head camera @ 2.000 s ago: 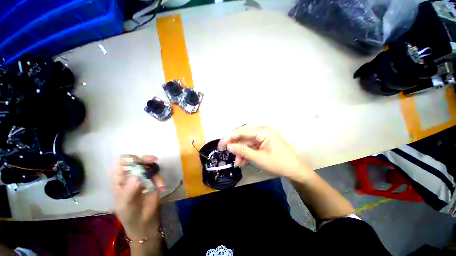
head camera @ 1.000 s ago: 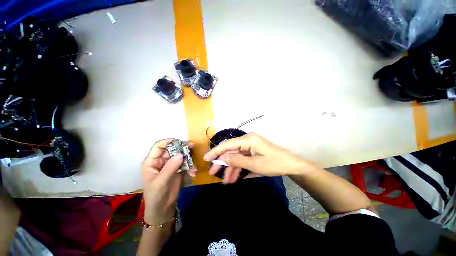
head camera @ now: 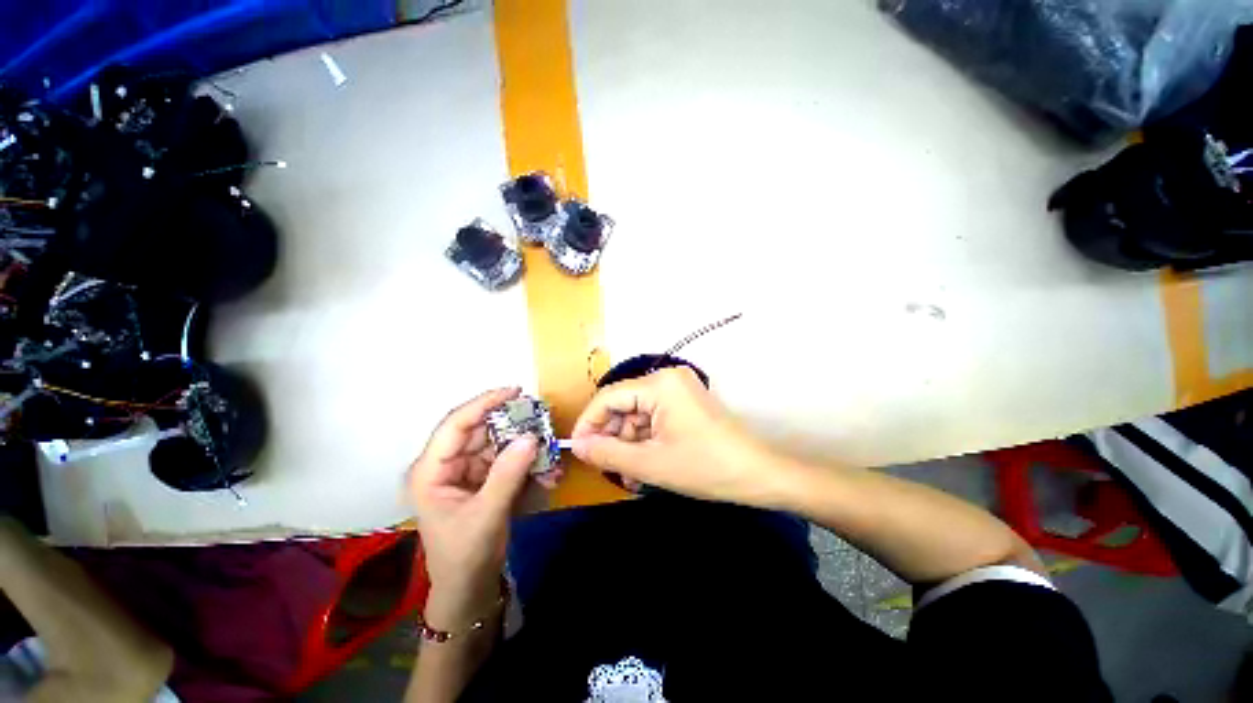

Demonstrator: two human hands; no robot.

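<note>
My left hand point(head camera: 467, 474) holds a camera module point(head camera: 522, 420) with its silvery component side up, above the bench's front edge. My right hand point(head camera: 660, 437) pinches a small white plug connector point(head camera: 566, 444) at the module's right edge; whether it is seated cannot be told. A black round camera housing point(head camera: 651, 367) sits mostly hidden under my right hand, with a thin lead wire point(head camera: 704, 332) sticking out to the upper right. Three more modules point(head camera: 533, 201) lie lens up on and beside the orange tape.
Waiting housings point(head camera: 206, 247) with loose wires are heaped at the left, before a blue bin point(head camera: 179, 35). Black units point(head camera: 1147, 206) and a plastic bag point(head camera: 1072, 62) lie at the right. Red stools point(head camera: 1079, 508) stand below. Another person's arm point(head camera: 83, 618) shows at the lower left.
My left hand has come in from the left with the module. My right hand has moved from over the housing to the module's edge, bringing the plug there. The view has shifted.
</note>
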